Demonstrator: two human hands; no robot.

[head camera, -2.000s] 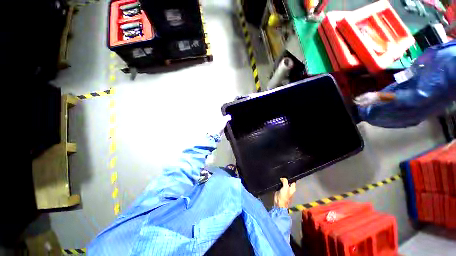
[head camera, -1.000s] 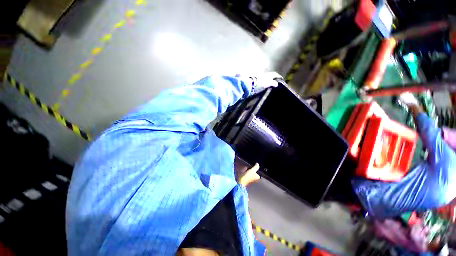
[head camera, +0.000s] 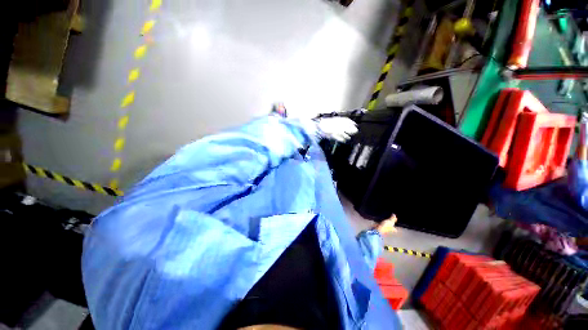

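A large, empty-looking black tote (head camera: 429,174) stands right of centre, its opening facing me. White labels show on a black side wall left of its rim. My left hand (head camera: 338,128), in a white glove, is left of the tote with its fingers apart and holds nothing. My right hand (head camera: 387,225), bare and small in view, is at the tote's near rim. Its fingers are blurred, and I cannot tell whether they grip the rim or only touch it.
Red foam trays (head camera: 538,148) lie at the green bench (head camera: 480,109), beside a coworker's blue sleeve. More red trays (head camera: 477,290) are stacked at the lower right. A pale roll (head camera: 414,97) lies behind the tote. A wooden pallet (head camera: 39,55) is at the upper left. Striped tape marks the floor.
The tote has shifted right in view, away from my body. My left hand has come off its rim and opened. My right hand is still at the near rim. The view has turned.
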